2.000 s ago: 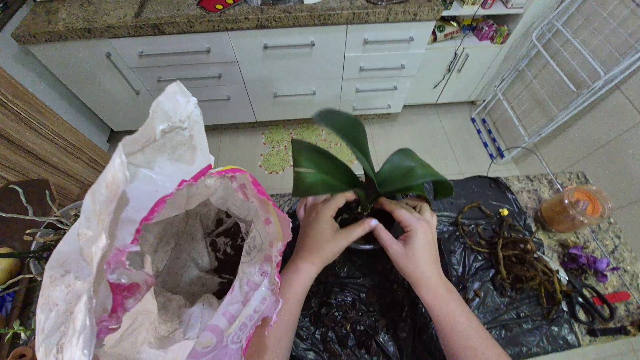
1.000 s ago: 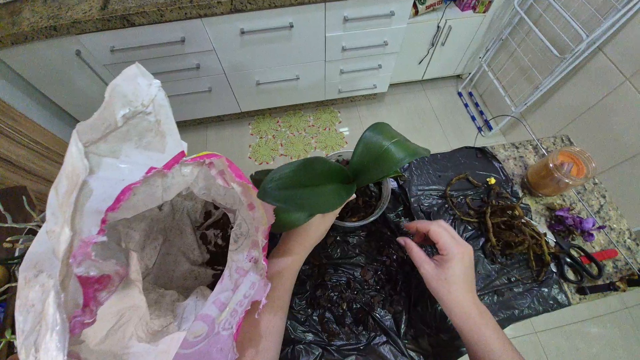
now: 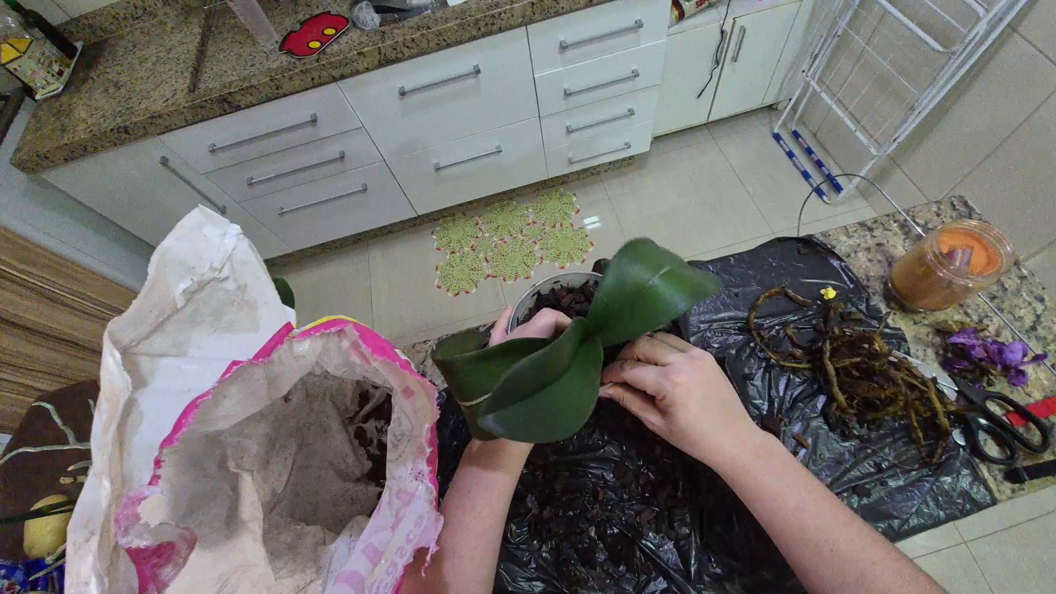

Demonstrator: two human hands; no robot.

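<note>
A broad-leaved green orchid plant [image 3: 569, 363] leans over a round pot [image 3: 520, 312] holding dark bark chips [image 3: 565, 301]. My left hand [image 3: 532, 324] is at the pot, partly hidden behind the leaves; whether it grips the plant or the pot cannot be told. My right hand [image 3: 660, 384] is at the plant's right side, its fingertips bent together near the base, and what lies between them is hidden. Under both arms, a black plastic sheet [image 3: 610, 528] carries scattered bark bits.
A large open bag [image 3: 272, 462] with a pink edge stands at left. On the right lie cut roots [image 3: 866, 371], black-handled scissors [image 3: 990, 421], purple flowers [image 3: 994, 355] and a jar of orange contents [image 3: 949, 268]. Across the floor are white drawers [image 3: 445, 91] and a drying rack [image 3: 883, 91].
My right hand, apart from the plant a second ago, has moved up and left to its base. The leaves have turned and tilted. The view has shifted.
</note>
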